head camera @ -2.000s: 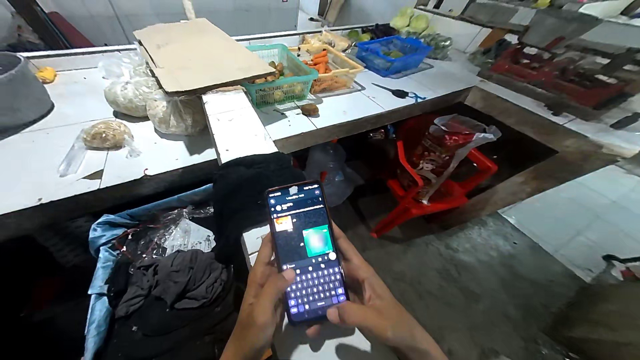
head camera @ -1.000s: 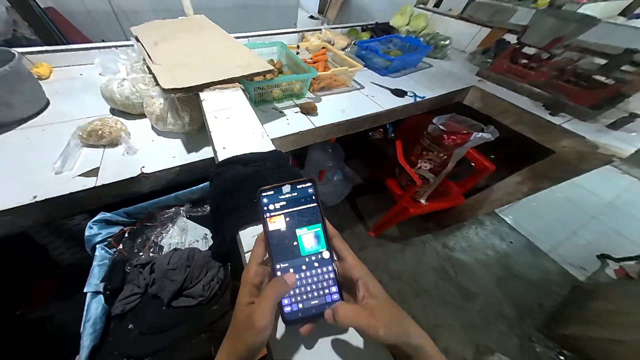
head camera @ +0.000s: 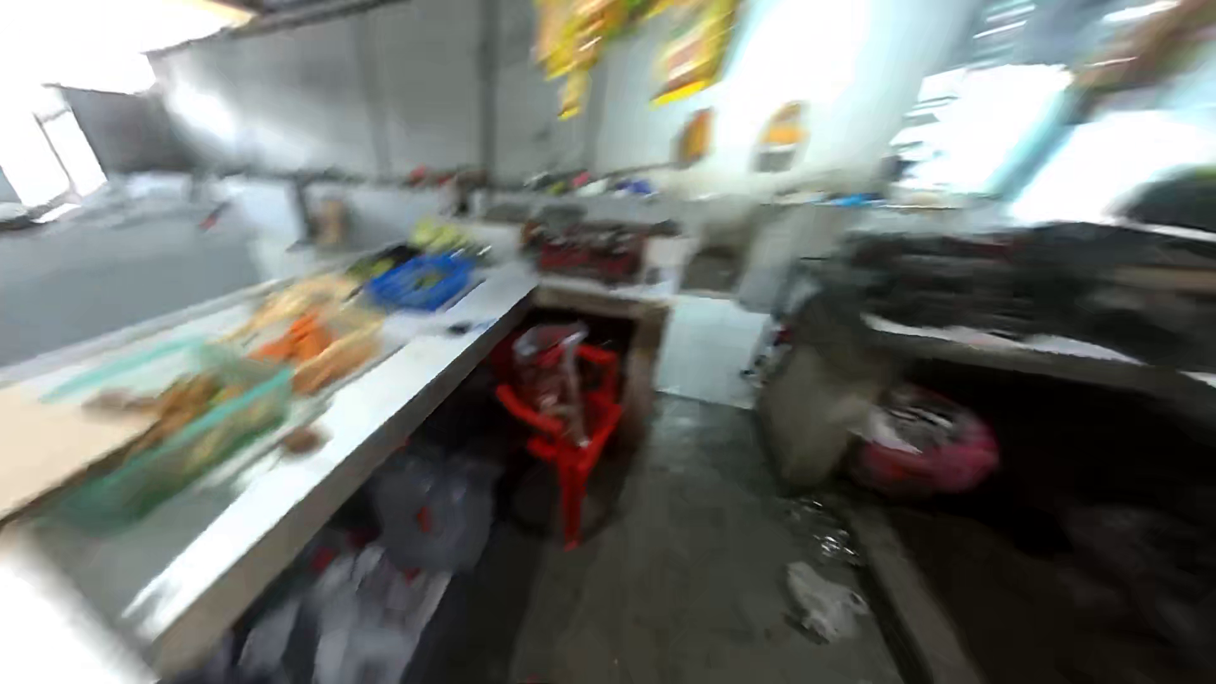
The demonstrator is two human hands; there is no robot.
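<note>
Neither my left hand nor my right hand shows in the blurred head view, and the phone is out of sight too. On the white tiled counter (head camera: 380,389) at the left stand a green plastic basket (head camera: 275,399) of produce, a basket holding orange carrots (head camera: 302,339), and a blue plastic basket (head camera: 423,283). A piece of cardboard (head camera: 57,442) lies at the left edge. A small dark blue-handled object (head camera: 461,328) rests near the counter's edge. Below, a red plastic chair (head camera: 573,456) carries a clear plastic bag.
Plastic bags (head camera: 432,503) lie under the counter. Concrete floor (head camera: 608,589) runs between it and a concrete block (head camera: 807,408) at the right. A pink bag (head camera: 936,451) sits under the right-hand counter, and a white plastic scrap (head camera: 825,600) is on the floor. Yellow packets (head camera: 698,52) hang above.
The view has swung up and to the right. Both my hands, which held a phone with its keyboard showing in the earlier frames, are out of view, as is the phone.
</note>
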